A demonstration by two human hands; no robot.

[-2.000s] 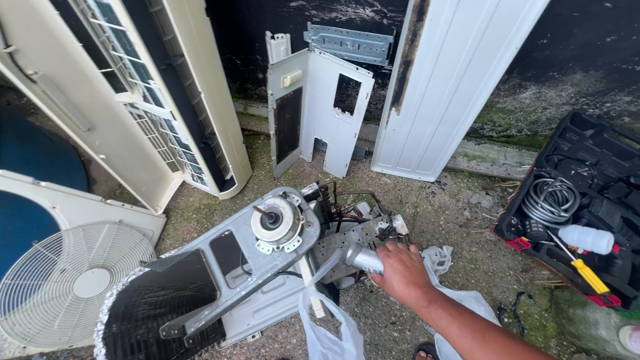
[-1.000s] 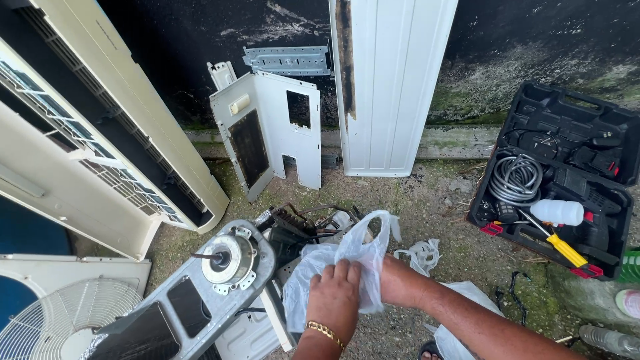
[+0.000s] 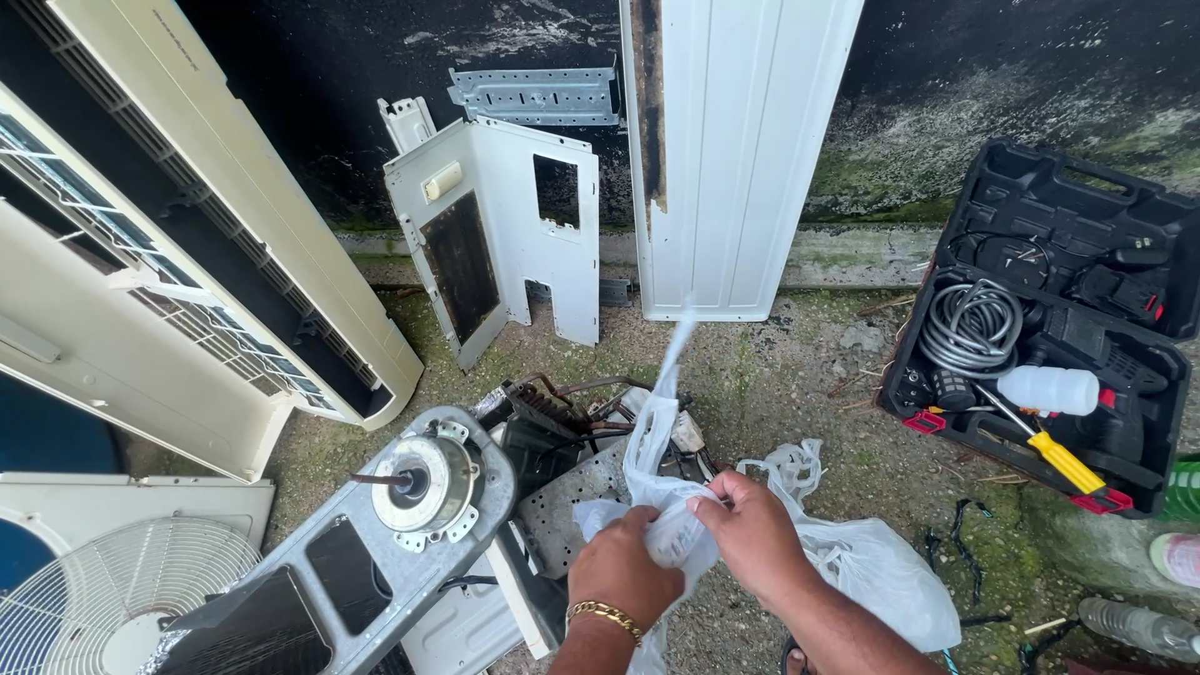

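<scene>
Both of my hands are closed on a thin white plastic bag (image 3: 653,459) at the lower middle. My left hand (image 3: 623,567), with a gold chain bracelet at the wrist, grips its lower left side. My right hand (image 3: 750,525) pinches the bag's right side between thumb and fingers. An object bearing print shows faintly through the plastic between the hands. The fan motor (image 3: 427,487) on its metal bracket (image 3: 469,553) lies left of my hands. Behind them is a perforated metal plate (image 3: 572,506) with copper pipes and wires around it.
A second white bag (image 3: 872,572) lies right of my forearm. An open black tool case (image 3: 1041,319) with a coiled hose and yellow-handled screwdriver (image 3: 1064,461) is at right. White panels (image 3: 741,169) lean on the wall. The indoor unit casing (image 3: 309,253) and fan grille (image 3: 122,600) are left.
Two seconds ago my right hand held a silvery cylindrical object over the metal parts. Both hands came to the bag one second ago; its upper end now stretches upward, twisted narrow.
</scene>
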